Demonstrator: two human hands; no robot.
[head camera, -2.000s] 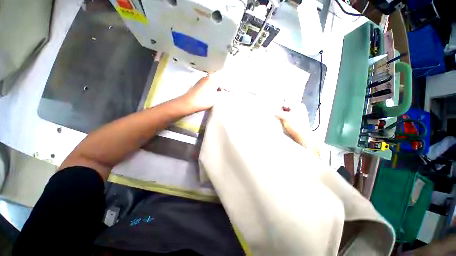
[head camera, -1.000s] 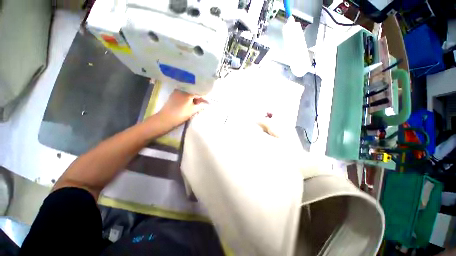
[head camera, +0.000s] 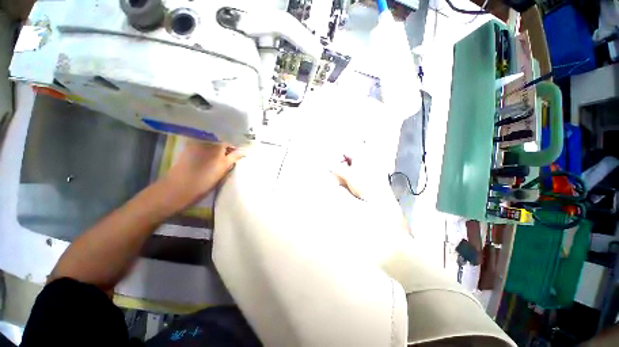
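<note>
A large beige bag body (head camera: 305, 271) lies from the machine's needle area down to the bottom right, its open rim at the lower right. The white sewing machine head (head camera: 163, 88) stands above it at the upper left. My left hand (head camera: 203, 169) rests at the left edge of the beige material, beside the machine head, its fingertips partly hidden. My right hand (head camera: 349, 186) is on the material to the right, mostly washed out by bright light; only a small part of it shows. The sewing spot is overexposed.
A green tool tray (head camera: 468, 129) with several tools stands at the right. A thin dark cable (head camera: 423, 149) runs beside it. Green crates (head camera: 543, 264) and a blue one (head camera: 573, 47) are beyond. A dark grey plate (head camera: 88, 169) lies left.
The view has moved nearer to the machine head, which now fills more of the upper left. The bag's open rim first showed more, then dropped lower. Both hands stay at the material.
</note>
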